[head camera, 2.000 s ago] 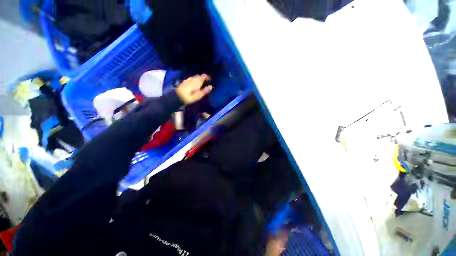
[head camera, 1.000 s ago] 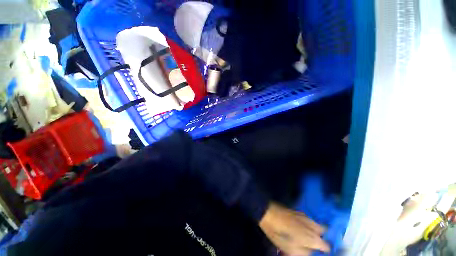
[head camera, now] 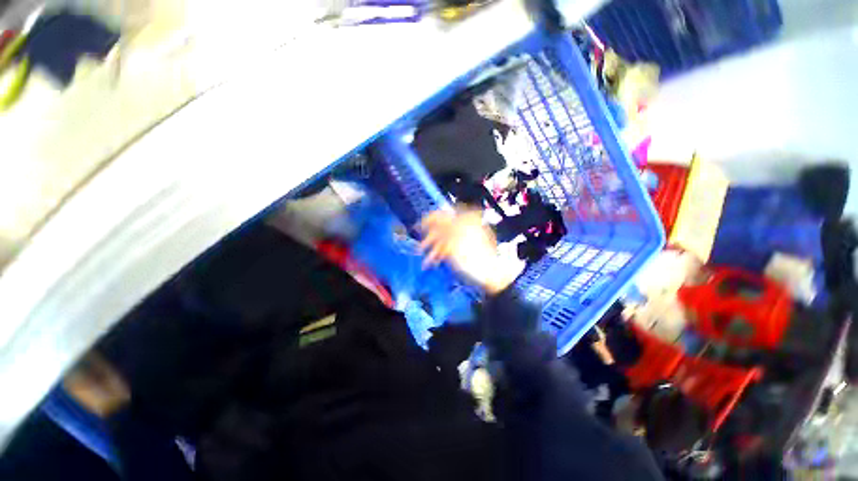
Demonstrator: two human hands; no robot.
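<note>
My right hand (head camera: 470,249) is blurred, over the near rim of a blue plastic crate (head camera: 649,211). Its fingers look spread and nothing shows in them. Black, white and pink fabric scraps (head camera: 541,225) lie inside the crate. A crumpled light blue cloth or bag (head camera: 400,268) lies beside the crate, just left of my right hand. My left hand (head camera: 99,383) is small and blurred at the lower left, below the table edge; its fingers and anything in them cannot be made out.
The white table (head camera: 235,141) crosses the upper left, its edge running diagonally beside the crate. Red plastic baskets (head camera: 738,305) and a dark blue crate or bag (head camera: 767,230) stand at the right. Dark clothing or cloth (head camera: 357,404) fills the lower middle.
The view has swung right, from the crate with white and red bags to another blue crate. My right hand has come into view over its rim; my left hand now shows at the lower left.
</note>
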